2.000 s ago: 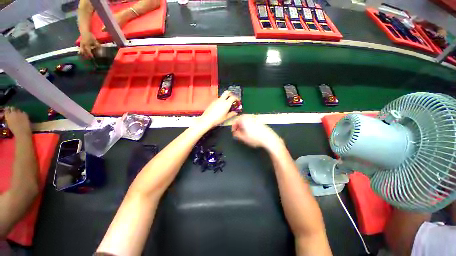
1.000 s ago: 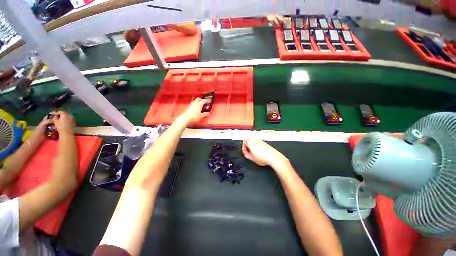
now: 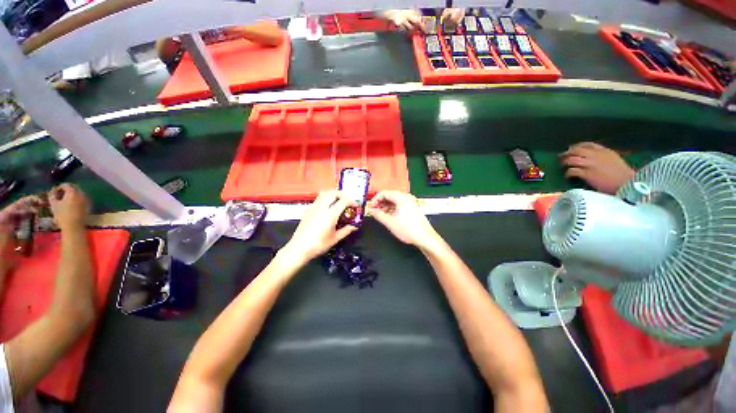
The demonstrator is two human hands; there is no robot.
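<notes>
My left hand (image 3: 321, 224) holds a phone unit (image 3: 354, 190) upright above the bench's pale edge, its grey face towards me and the red-and-gold spot at its lower end. My right hand (image 3: 401, 216) is just right of the phone, thumb and fingertips pinched together; whether a small part is between them is too small to tell. A loose pile of small black parts (image 3: 350, 268) lies on the dark mat below my hands.
A red compartment tray (image 3: 323, 151) and phone units (image 3: 437, 168) are on the green belt. A blue parts box (image 3: 156, 284) and clear bag (image 3: 196, 239) are left. A desk fan (image 3: 597, 230) stands right. Another person's hand (image 3: 597, 164) reaches over the belt.
My left hand has taken the phone out of the red tray and brought it back beside my right hand. Another person's hand has appeared over the belt at the right.
</notes>
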